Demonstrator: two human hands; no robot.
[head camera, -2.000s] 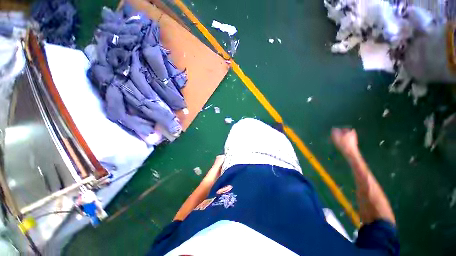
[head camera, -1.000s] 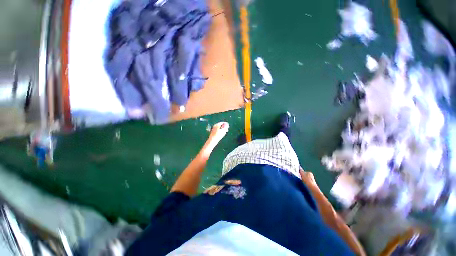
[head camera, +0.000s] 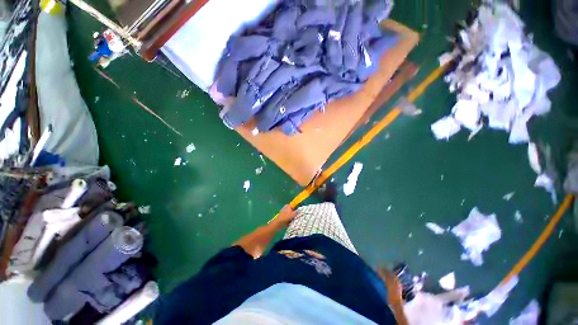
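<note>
My left hand (head camera: 287, 214) is low in front of my body, beside the checked light shorts. It is small and partly blurred, and I cannot tell its finger shape. My right forearm (head camera: 394, 293) hangs at my right side at the lower edge; the right hand itself is cut off or hidden. Ahead of me, a heap of blue-grey cut-piece bundles (head camera: 304, 57) lies on a tan board (head camera: 298, 152) on the green floor. Neither arm touches the heap.
A yellow line (head camera: 361, 147) runs past the board's corner. Heaps of white fabric scraps (head camera: 500, 76) lie to the right. Grey fabric rolls (head camera: 95, 254) are stacked at lower left. A table end (head camera: 168, 28) with a white drape stands at upper left.
The view has turned, so the heap and board sit further right and the fabric rolls show at lower left. My left hand has come in closer to my body.
</note>
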